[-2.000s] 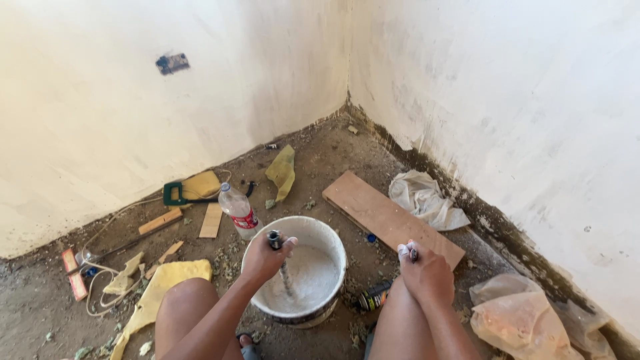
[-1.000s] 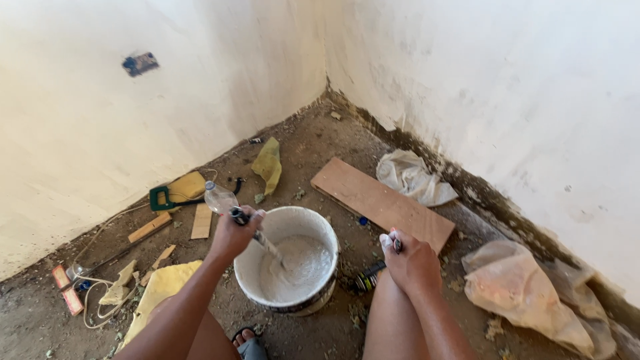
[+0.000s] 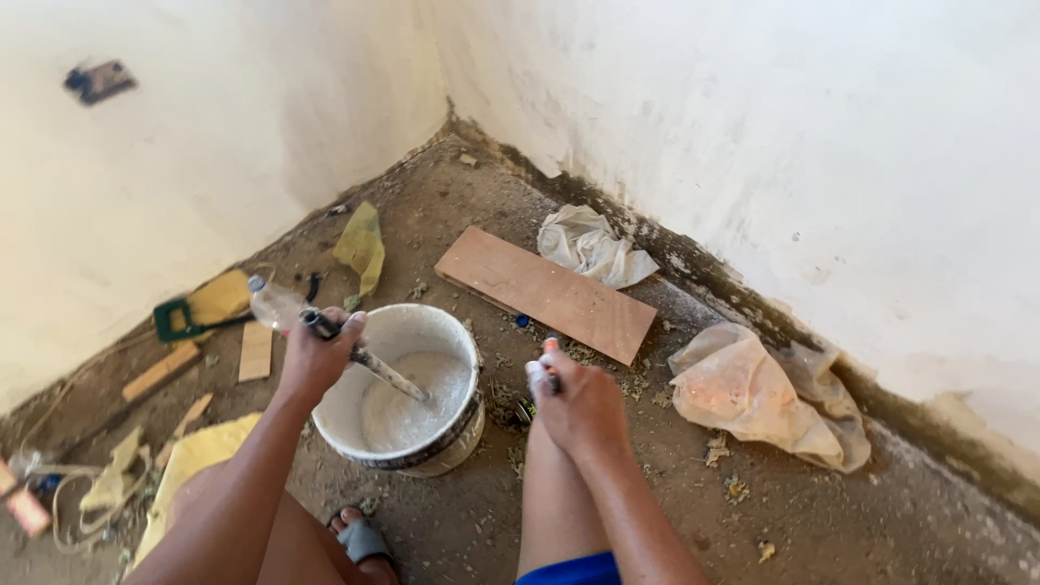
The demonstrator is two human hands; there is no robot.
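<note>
My left hand [image 3: 325, 353] grips the dark upper end of a coated stick [image 3: 390, 375] above the left rim of a white plastic bucket [image 3: 329, 435]. The stick slants down to the right, its lower end in a thick whitish mixture [image 3: 435, 406]. My right hand [image 3: 581, 398] rests near my right knee, right of the bucket, closed around a small object with an orange and dark end [image 3: 552, 349]; its kind cannot be told. A clear plastic bottle [image 3: 276, 305] lies behind my left hand, partly hidden by it.
A flat wooden board [image 3: 548, 292] lies beyond the bucket, beside a crumpled plastic bag [image 3: 593, 244]. Another bag [image 3: 756, 394] lies at the right wall. On the left are a green-handled saw [image 3: 175, 320], wood strips [image 3: 161, 370], yellow sheeting [image 3: 203, 455] and a cord [image 3: 69, 520]. A sandal [image 3: 366, 538] stands near the bucket.
The stick leans differently in the bucket, its lower end now farther right in the mixture. Both hands keep their holds. The view has shifted.
</note>
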